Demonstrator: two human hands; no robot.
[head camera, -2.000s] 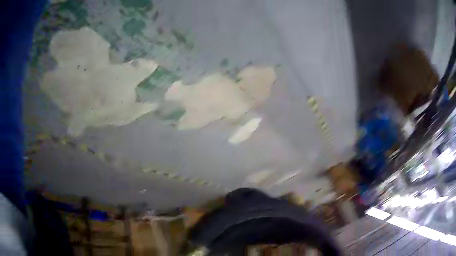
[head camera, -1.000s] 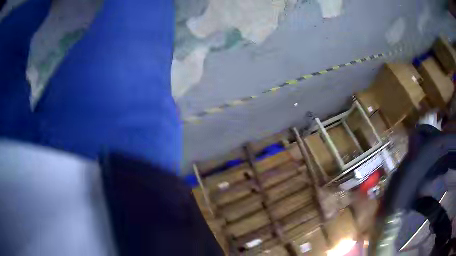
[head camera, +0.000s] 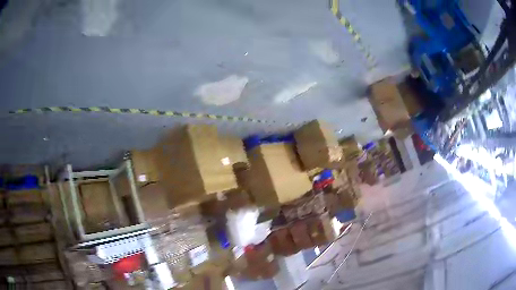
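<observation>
Neither of my hands is in the picture. The view is blurred and upside down. Nearest in view, a large plain brown carton (head camera: 207, 161) with a small white label stands beside another brown carton (head camera: 278, 173) and a further carton (head camera: 318, 144). To their left is a pale metal frame (head camera: 131, 195) with brown cartons behind it. What my hands do or hold cannot be seen.
Yellow-black floor tape (head camera: 141, 111) runs beside the cartons across the grey floor (head camera: 141, 62) with pale worn patches. Blue stacked plastic items, perhaps stools (head camera: 435, 45), stand at the upper right, near a brown carton (head camera: 389, 103). Stacked cartons (head camera: 25, 226) are at the left.
The view has swung along the row of cartons. The frame and stacked cartons now lie further left, the blue stools show at the right, and the blue clothing and dark curved shape have gone.
</observation>
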